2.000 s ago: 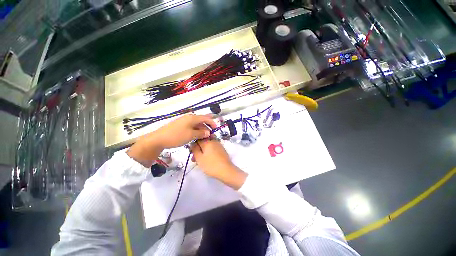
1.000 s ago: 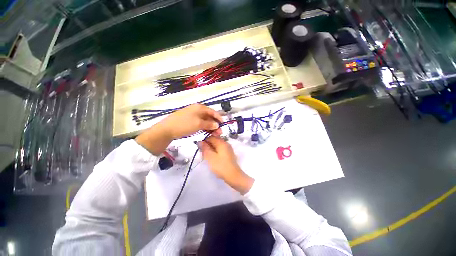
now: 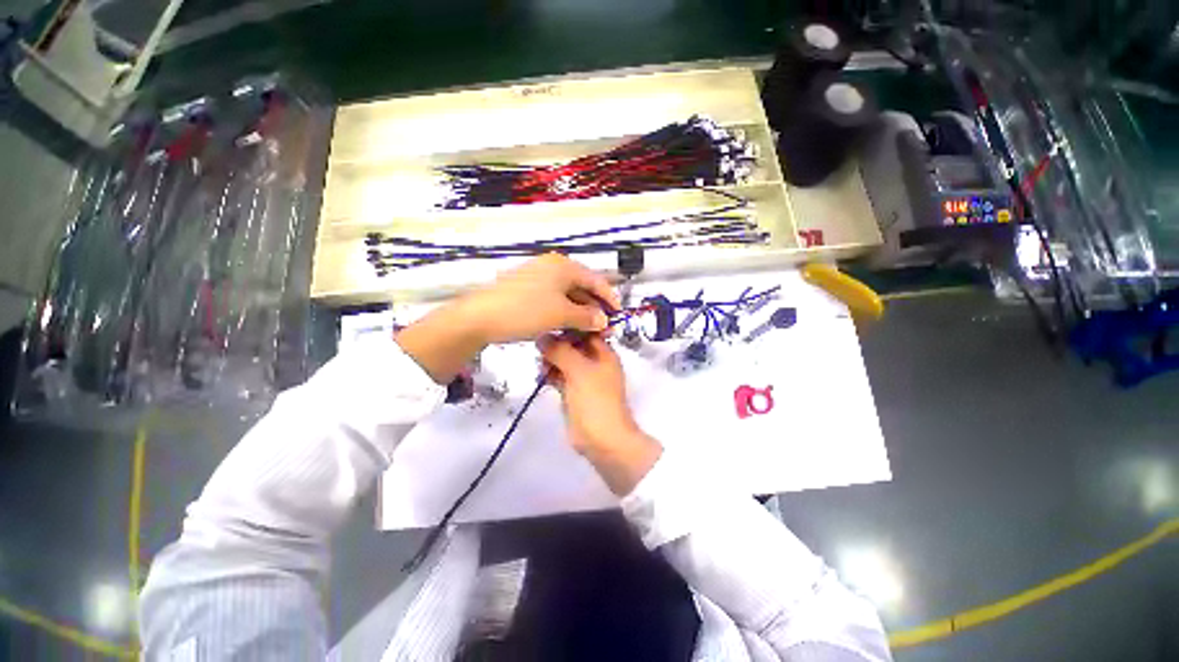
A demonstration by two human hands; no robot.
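Note:
The wire harness (image 3: 724, 310) lies across the upper part of the white board (image 3: 828, 427), its short branches and plugs spread to the right. My left hand (image 3: 550, 298) pinches the harness near the board's centre. My right hand (image 3: 591, 375) is just below, its fingertips close to the left ones, on the same cables. A long black cable (image 3: 491, 453) runs from my fingers down over the board's front edge toward my lap. A dark ring, perhaps tape (image 3: 663, 318), is around or beside the harness right of my fingers. The exact grip is hidden by my fingers.
The cream parts tray (image 3: 427, 123) behind the board holds black-and-red leads (image 3: 595, 171) and black leads (image 3: 556, 242). Tape rolls (image 3: 828, 123), a tape dispenser (image 3: 950, 194) and a yellow-handled tool (image 3: 843, 292) are at right. A red part (image 3: 754, 401) lies on the board. Bagged harnesses (image 3: 194, 259) flank both sides.
The whole view has shifted, so tray and board appear further right. Both hands stay together at the harness, with only small finger changes. The black cable still trails down from them.

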